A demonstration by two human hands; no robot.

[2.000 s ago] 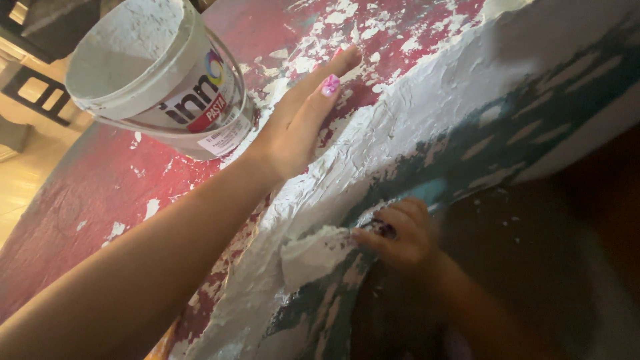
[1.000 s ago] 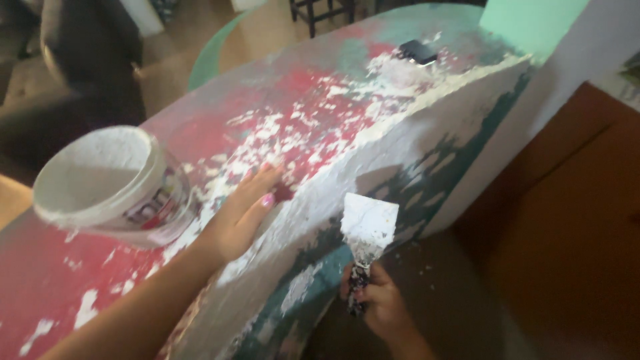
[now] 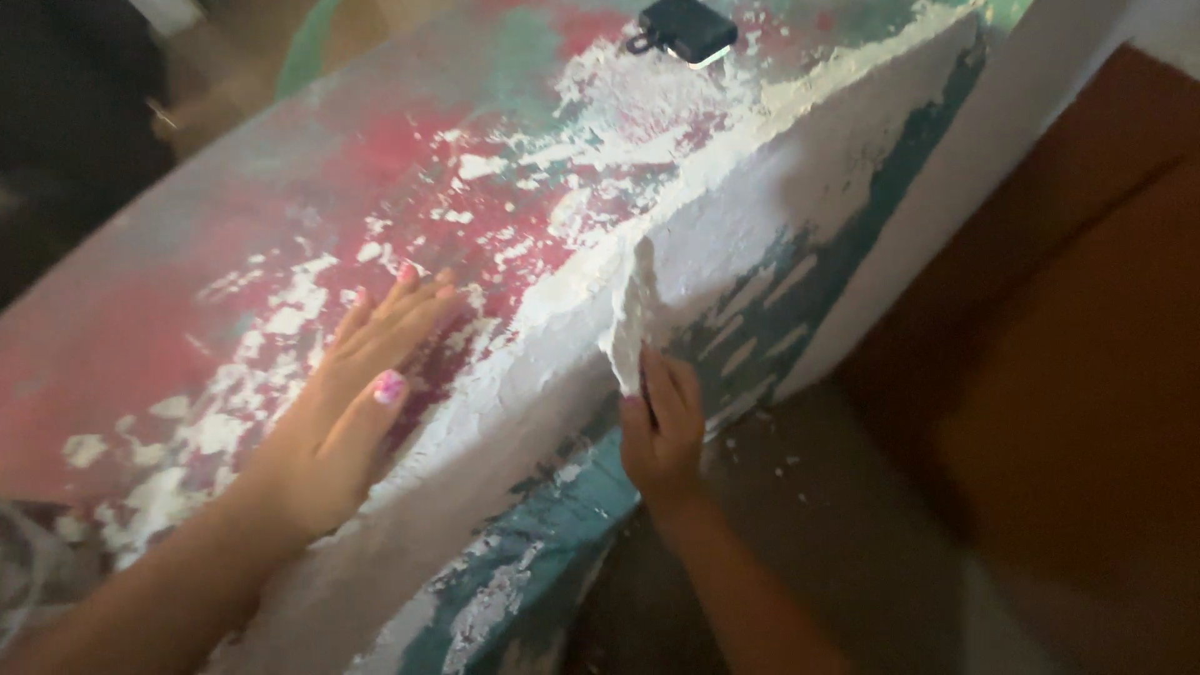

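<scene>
My left hand [image 3: 361, 394] rests flat on the red and grey painted counter top [image 3: 309, 197], fingers apart, among white splashes of paste. To its right, my right hand [image 3: 666, 422] grips a putty knife [image 3: 634, 319] whose blade is coated with white paste and turned nearly edge-on. The blade is at the paste-covered edge of the counter; whether it touches cannot be told. White paste [image 3: 750, 225] covers the upper part of the counter's side, with dark green paint [image 3: 844, 253] showing below it.
A small black lamp [image 3: 689, 31], lit, sits on the counter's far part. Part of a plastic bucket [image 3: 47, 572] shows at the lower left. A brown wooden panel [image 3: 1069, 375] stands at right, beside a pale wall. Dark floor [image 3: 797, 562] with white specks lies below.
My right hand has brought the putty knife up to the counter's edge, its blade now seen nearly edge-on instead of face-on. The view has shifted, leaving the bucket mostly out of frame.
</scene>
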